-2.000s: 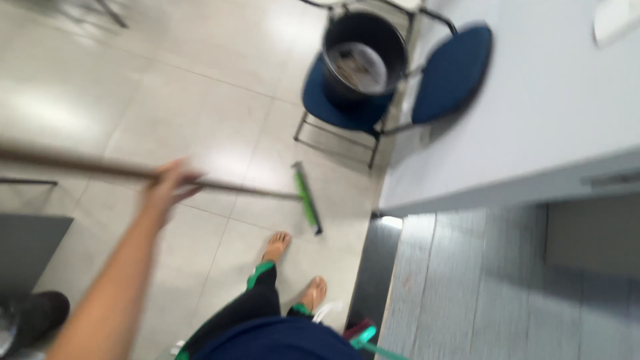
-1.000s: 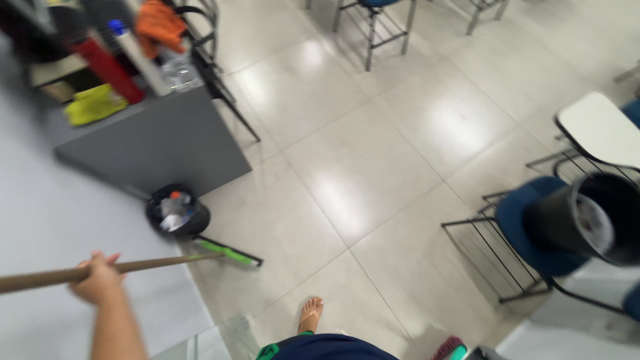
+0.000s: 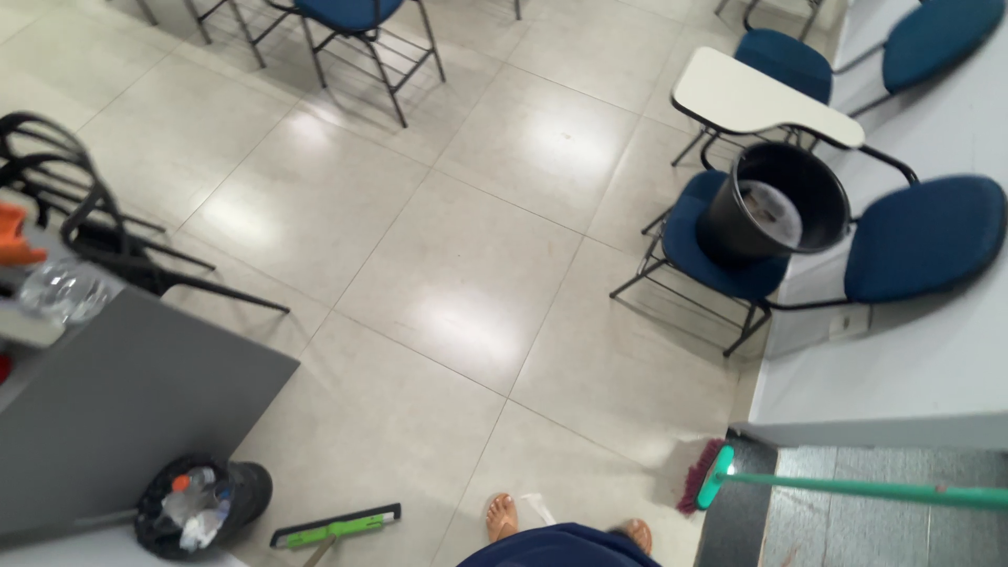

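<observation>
Neither my left hand nor my right hand shows in the head view. A green and black floor squeegee [image 3: 339, 528] lies at the bottom left, its wooden handle running out of the lower edge. At the lower right a broom [image 3: 713, 476] with dark red bristles and a green handle reaches in from the right edge; whether a hand holds it is not seen. A black bucket [image 3: 724, 220] with greyish contents stands on a blue chair seat [image 3: 685, 236]. My sandalled feet [image 3: 502, 516] are on the tiles at the bottom.
A waste bin [image 3: 252, 488] with a black liner and rubbish stands beside a grey desk [image 3: 157, 394], which bears a clear plastic bottle [image 3: 67, 291]. Blue chairs [image 3: 346, 12] are at the top. A white writing tablet [image 3: 732, 94] is near the right wall [image 3: 921, 354]. A dark threshold [image 3: 736, 504] lies at lower right.
The hand that held the squeegee's wooden handle in both earlier frames is out of view. The view has turned. More of the green-handled broom shows at the lower right.
</observation>
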